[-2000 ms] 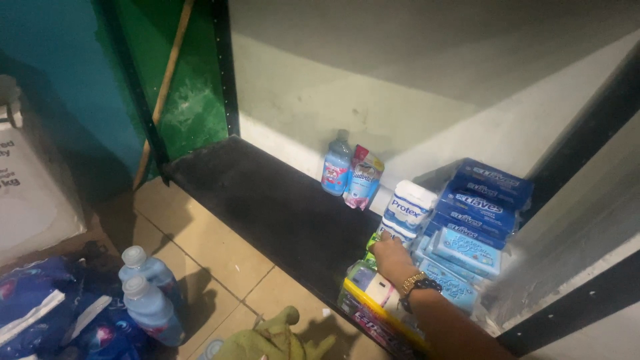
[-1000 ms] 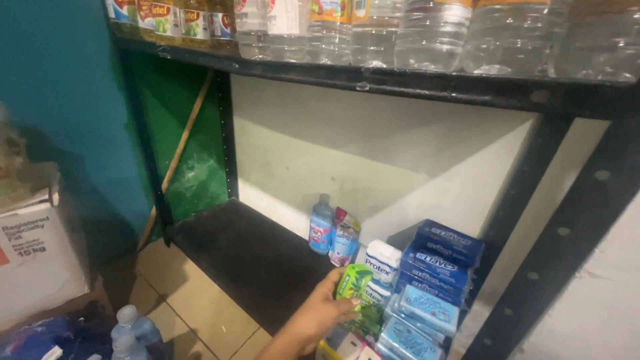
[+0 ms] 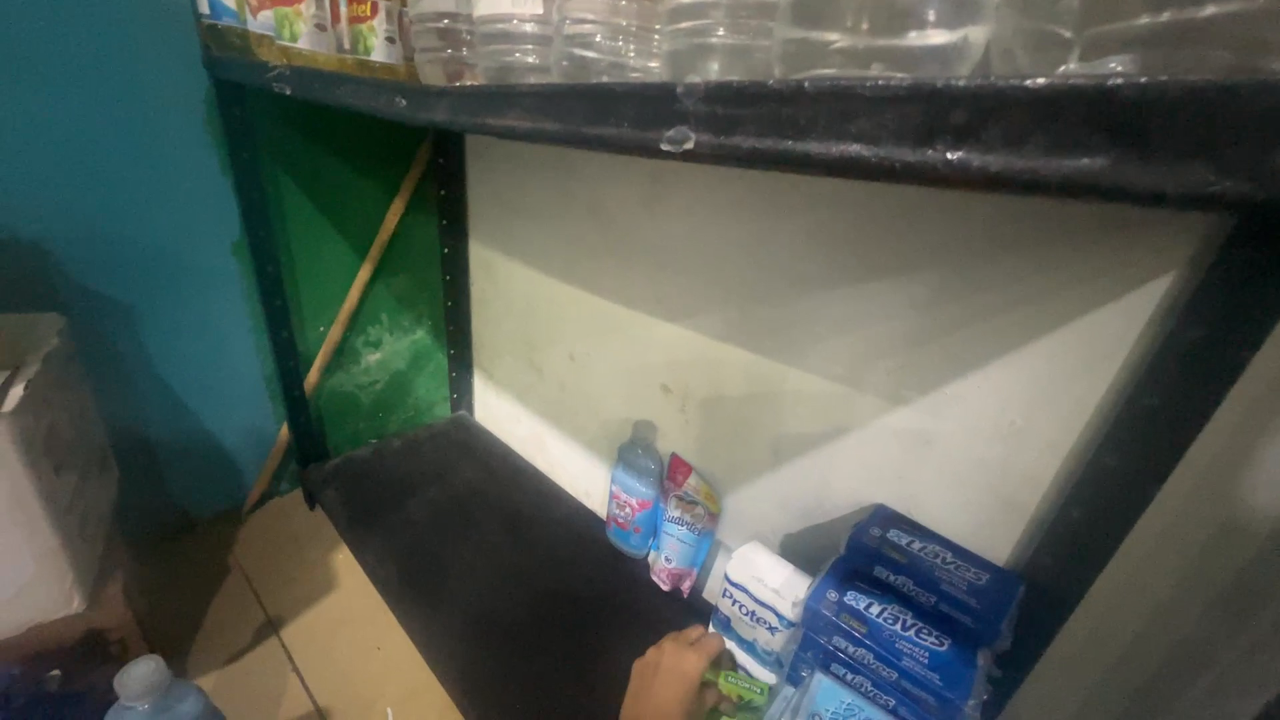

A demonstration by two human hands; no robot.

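Observation:
My left hand (image 3: 676, 672) is at the bottom, right of the middle, with its fingers curled around the left end of a green soap pack (image 3: 740, 688). The pack lies just in front of the white and blue Protex soap pack (image 3: 752, 615); its lower part is cut off by the frame's edge. Blue Llaves soap packs (image 3: 895, 625) are stacked to the right, with a light blue pack (image 3: 838, 700) in front. Behind and to the left of my hand, a blue softener bottle (image 3: 634, 495) and a Suavitel pouch (image 3: 684, 530) stand side by side. My right hand is out of view.
The black lower shelf (image 3: 500, 560) runs leftward below an upper shelf edge (image 3: 800, 140) that bears clear plastic bottles (image 3: 720, 40). A wooden stick (image 3: 365, 275) leans in the green corner. At left are a cardboard box (image 3: 45, 480) and a bottle (image 3: 155, 690) near the tiled floor.
The right hand with a bracelet, seen two seconds ago at the soaps, is gone from view. My left hand has come in with the green pack, now lower beside the Protex pack. The view has tilted up.

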